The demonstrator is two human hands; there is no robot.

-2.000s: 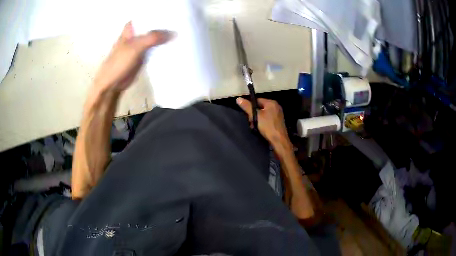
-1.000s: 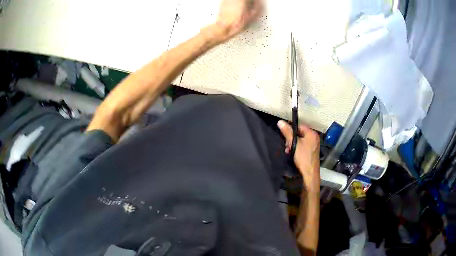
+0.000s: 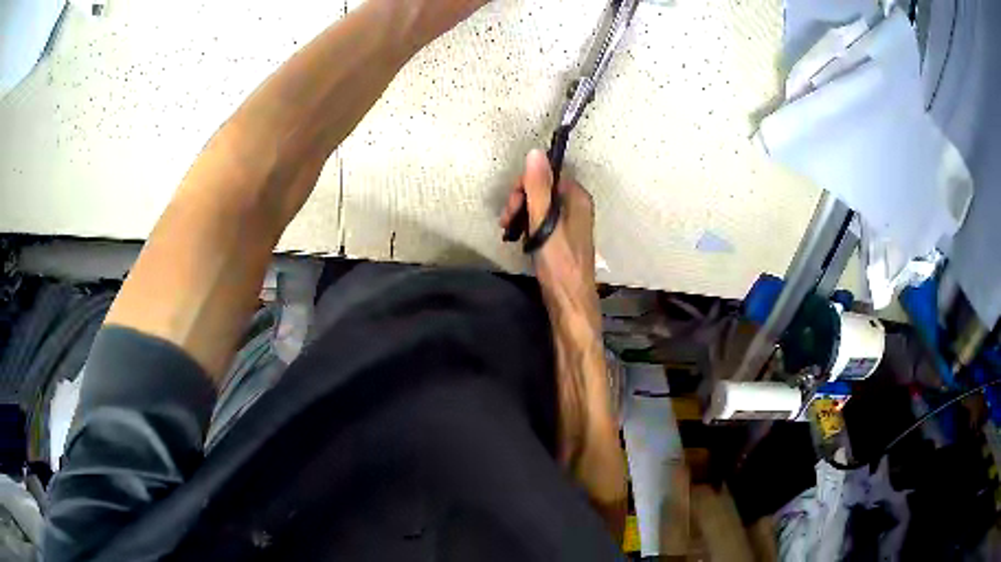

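My right hand [image 3: 558, 223] holds the fabric shears [image 3: 582, 92] by their black handles, over the near part of the cream speckled table [image 3: 439, 143]. The steel blades point up and away, and their tips are cut off by the top edge of the picture. The blades look closed or nearly so. My left forearm reaches forward across the table. My left hand [image 3: 448, 7] is almost wholly cut off by the top edge, so its fingers and anything in them are hidden.
Pale grey-blue fabric pieces [image 3: 873, 143] hang over the table's right end beside a metal rail [image 3: 807, 263]. White cylinders [image 3: 757, 401] and a blue one sit below the rail. A white piece [image 3: 24, 38] lies at upper left. A small scrap [image 3: 713, 240] lies near the front edge.
The white paper piece under my left hand two seconds ago is out of view. My left hand has reached forward out of the picture. My right hand has moved the shears forward over the table.
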